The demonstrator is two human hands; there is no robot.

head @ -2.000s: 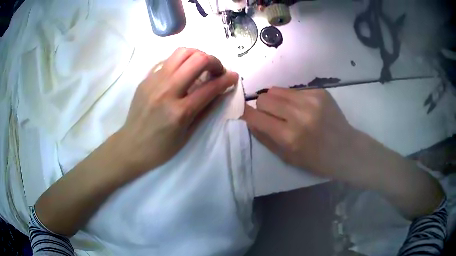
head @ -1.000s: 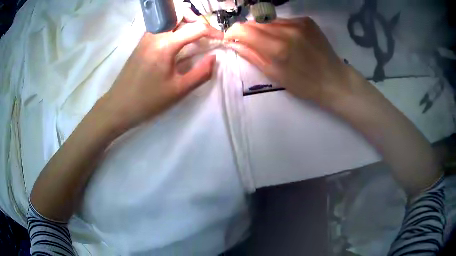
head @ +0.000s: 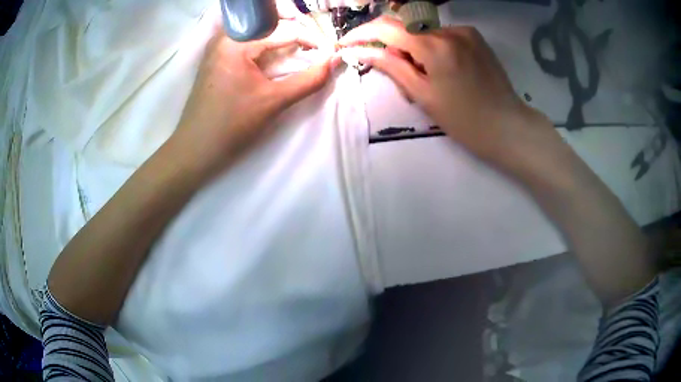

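Observation:
A large white garment piece (head: 254, 224) hangs from the needle area over the table's front edge. Its narrow doubled strip (head: 357, 186) runs along its right side up to the presser foot and needle (head: 347, 19), which are partly hidden and glaring under the lamp. My left hand (head: 239, 89) holds the cloth from the left, thumb and fingertips at the edge just in front of the needle. My right hand (head: 440, 78) pinches the cloth edge from the right, close to my left fingertips. The exact grip is blurred by bright light.
Black shears (head: 569, 60) and small thread snips (head: 648, 157) lie on the machine bed (head: 463, 201) at right. A blue-grey rounded housing (head: 249, 16) hangs left of the needle, a ridged cream knob (head: 420, 15) right of it. Cream folds (head: 97, 97) are heaped at left. A translucent crumpled thing (head: 552, 321) shows lower right.
Since two seconds ago both hands and the cloth edge have moved forward to the needle. The metal plate and dark disc are now mostly covered. Over the last second the hands have shifted only slightly.

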